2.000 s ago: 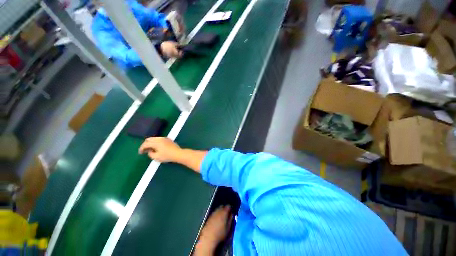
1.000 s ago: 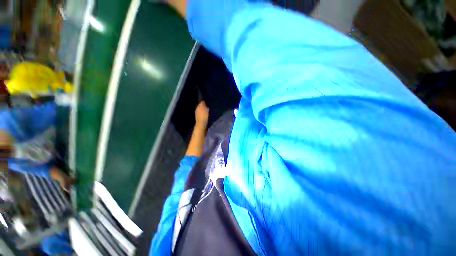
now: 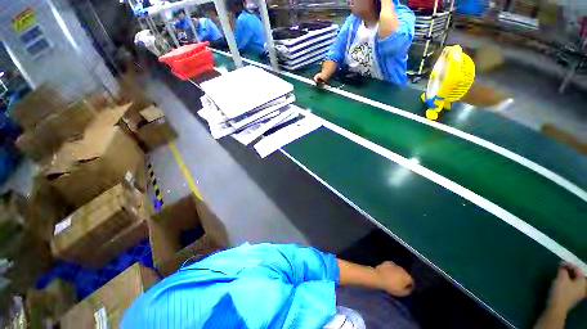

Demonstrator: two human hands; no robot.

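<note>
My left hand (image 3: 394,279) is low in front of my body, beside the near edge of the green side bench (image 3: 386,199). Its fingers are curled and I see nothing in it. My right hand (image 3: 566,286) is at the right picture edge, over the bench by the white guide rail (image 3: 444,183). It is partly cut off and blurred, and I cannot tell whether it holds anything. The green conveyor belt (image 3: 418,151) runs beyond the rail.
A stack of white boards or trays (image 3: 248,90) stands at the bench's left end, with a red bin (image 3: 190,59) behind. A yellow fan (image 3: 450,77) and a person in blue (image 3: 392,45) are across the belt. Open brown cartons (image 3: 96,154) fill the floor at left.
The view has swung left towards the board stack and cartons. The black box near my right hand two seconds ago is out of view. My right hand has come back into the picture.
</note>
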